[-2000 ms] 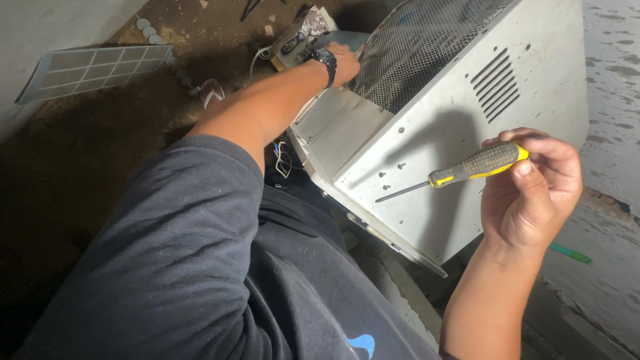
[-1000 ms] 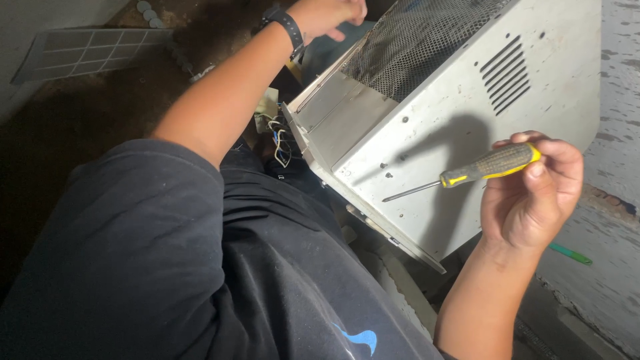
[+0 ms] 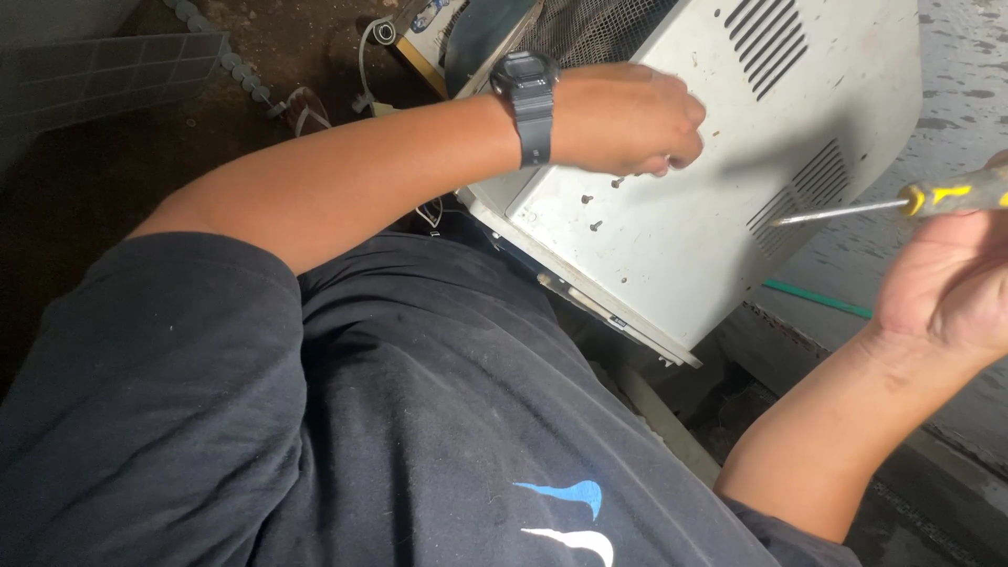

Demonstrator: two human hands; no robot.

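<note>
My left hand, with a black watch on its wrist, is over the white louvred metal casing of an appliance that looks like a window air conditioner. Its fingers are curled with the tips together; whether anything small is between them cannot be told. Just below those fingertips are small screws on the panel. My right hand, partly cut off by the right edge, holds a screwdriver with a grey and yellow handle. The shaft points left across the casing's lower vent slots, and its tip appears raised off the panel.
Dark metal mesh covers the casing's upper side. A grid-framed panel stands at the upper left, near a sandal and a pale cable on the floor. A green strip lies right of the casing.
My left hand has moved from beyond the casing's mesh side to over its white panel. My right hand has shifted right with the screwdriver still in it.
</note>
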